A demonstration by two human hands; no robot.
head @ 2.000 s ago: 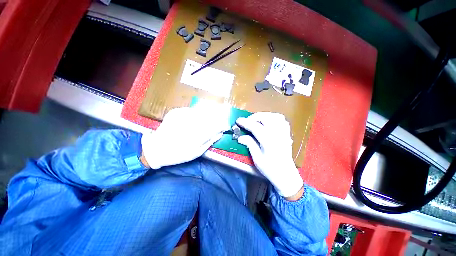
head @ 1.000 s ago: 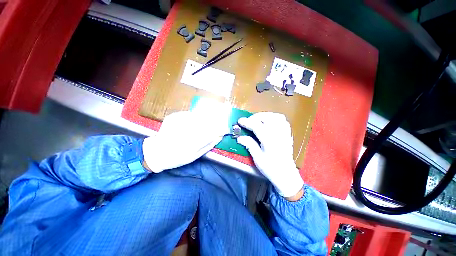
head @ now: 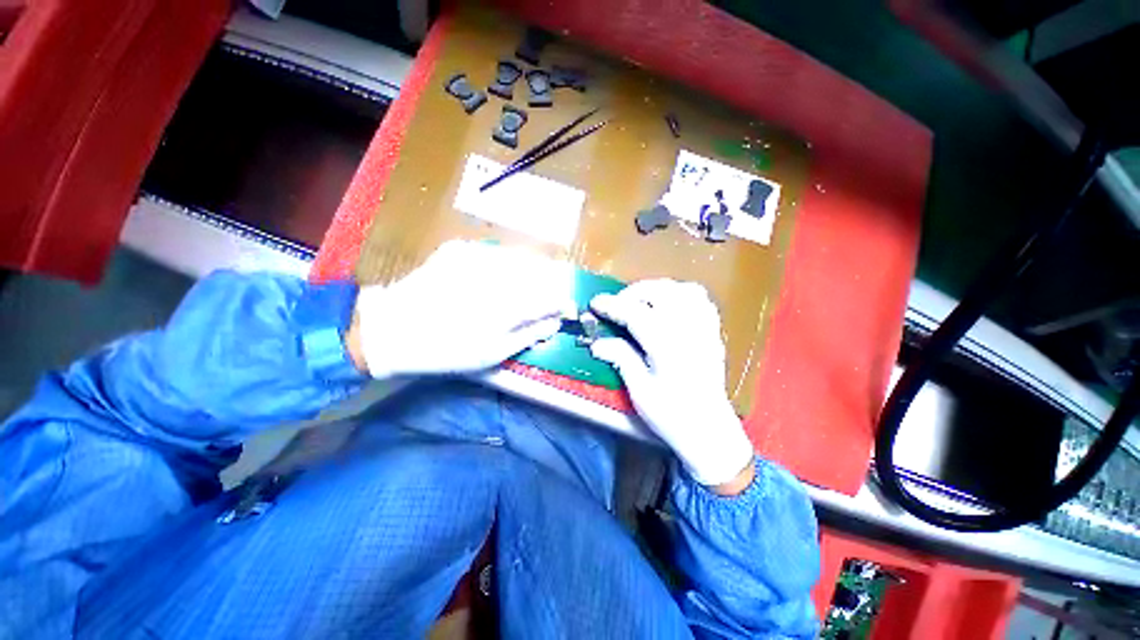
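A small grey module (head: 591, 329) is between my gloved hands, over the green pad (head: 573, 360) at the near edge of the work board (head: 638, 163). My right hand (head: 676, 363) grips the module between thumb and fingertips, from its right side. My left hand (head: 456, 313), in a white glove washed out by glare, is closed at the module's left side. A short dark tip shows between its fingertips and the module; the rest of that thin tool is hidden in the hand, so its kind cannot be told.
Spare modules (head: 510, 124) lie at the board's far left. Dark tweezers (head: 540, 150) lie partly on the left white paper (head: 519, 206). The right white paper (head: 738, 188) bears dark pieces. Red foam (head: 850, 313) surrounds the board. A black hose (head: 890, 438) loops at right; a red bin (head: 938, 594) holds circuit boards.
My left hand and forearm have moved slightly up and turned flatter, and the dark tip shows more clearly beside the module. My right hand keeps its hold. The view has shifted slightly.
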